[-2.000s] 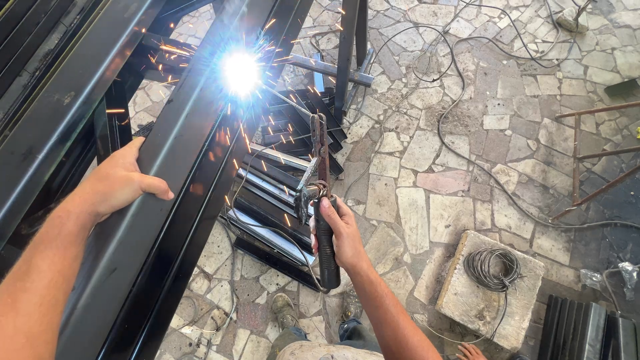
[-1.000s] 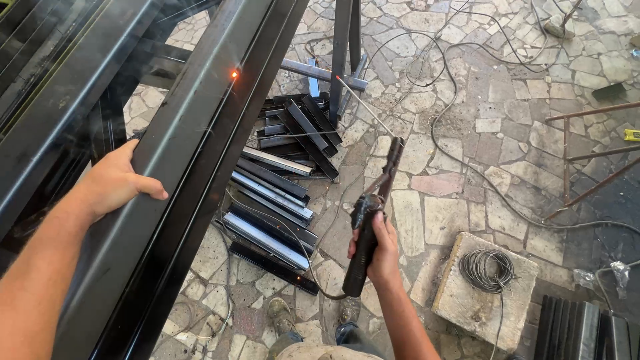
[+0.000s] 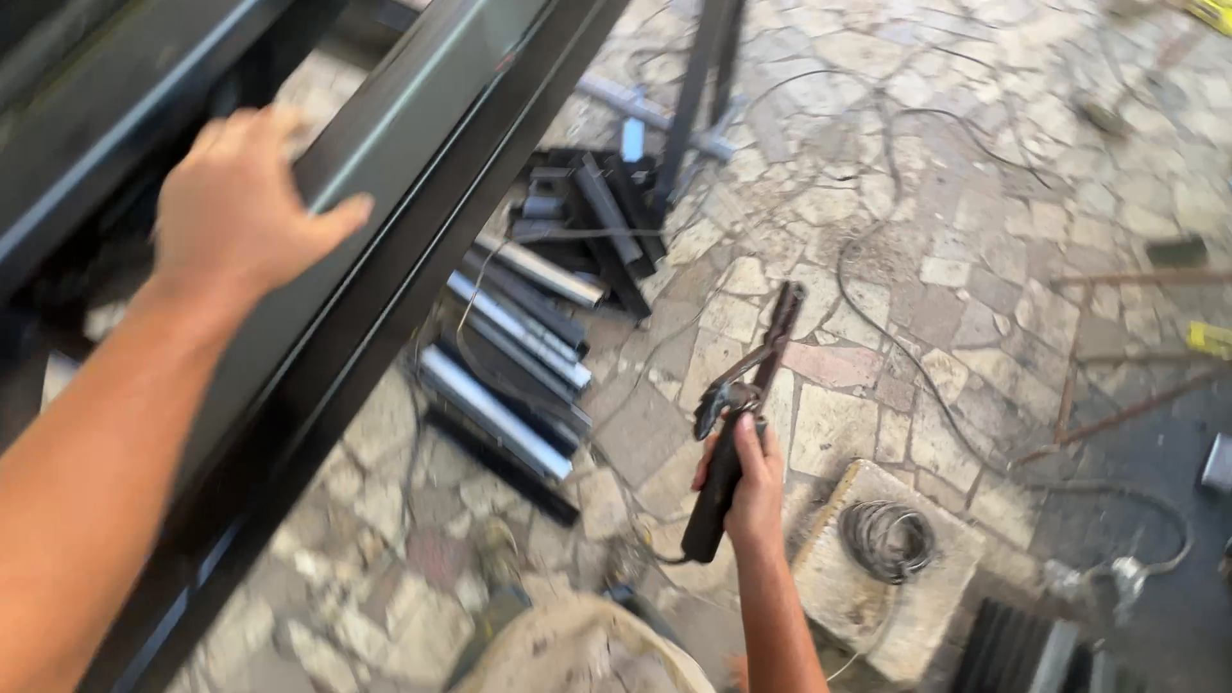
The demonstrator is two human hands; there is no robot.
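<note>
My left hand (image 3: pixel 236 197) rests on the dark metal profile (image 3: pixel 399 125), its thumb over the top face and its fingers at the far edge. My right hand (image 3: pixel 756 472) is closed around the black handle of a welding electrode holder (image 3: pixel 731 443), which points up and away over the stone paving. No electrode shows clearly in its jaws. A small reddish spot is on the profile near its upper end. Cut metal profile pieces (image 3: pixel 500 404) lie on the ground between the long profile and the holder.
A coil of wire (image 3: pixel 887 541) lies on a stone block (image 3: pixel 837 597) at the lower right. Cables (image 3: pixel 905 346) run over the paving. A rusty metal frame (image 3: pixel 1068 385) stands at the right, and more profiles (image 3: pixel 1025 645) lie at the bottom right. A dark upright leg (image 3: pixel 688 106) stands beyond the cut pieces.
The bright arc and sparks seen two seconds ago are gone. My right hand has moved the holder right, away from the profile. The rod seen in its jaws earlier no longer shows. The view has shifted.
</note>
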